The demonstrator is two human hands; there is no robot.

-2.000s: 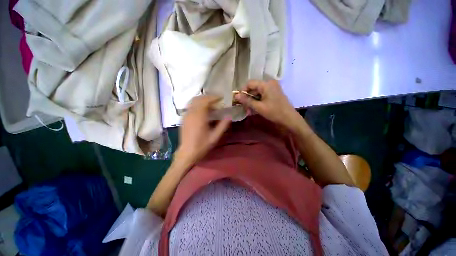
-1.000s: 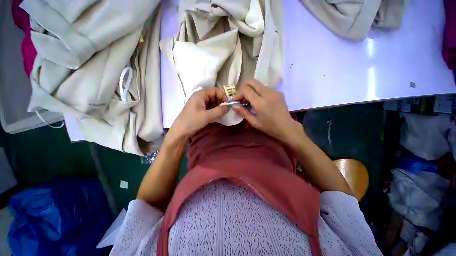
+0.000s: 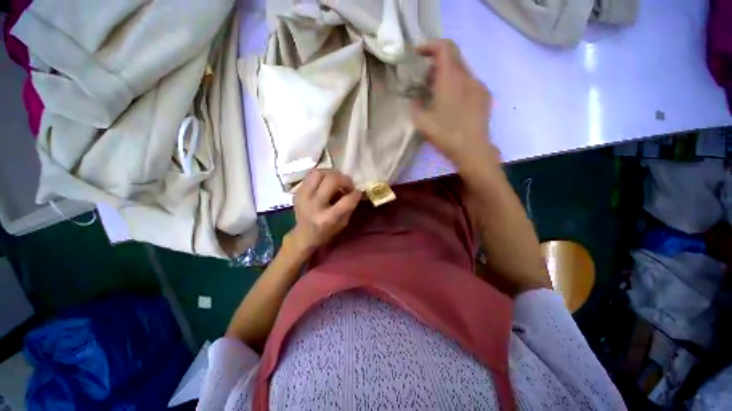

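Note:
Cream trousers (image 3: 313, 96) lie bunched on the white table, their near end at the table's front edge. A small yellowish label with dark marks (image 3: 380, 193) shows at that near end. My left hand (image 3: 325, 205) pinches the cloth just left of the label. My right hand (image 3: 453, 100) is blurred over the right side of the trousers, farther from me. Its fingertips are at a bunched, blurred bit of cloth; whether they grip it, and whether they hold a tool, I cannot tell.
A large heap of cream garments (image 3: 152, 104) with a white loop hangs over the table edge at left. More cream cloth (image 3: 554, 20) lies at the far right. A pale tub (image 3: 24, 181) stands left. Magenta cloth shows at both sides. A blue bag (image 3: 104, 353) is on the floor.
My right hand has moved from beside my left hand at the near edge up and right over the trousers. The small label now lies uncovered, right of my left fingers.

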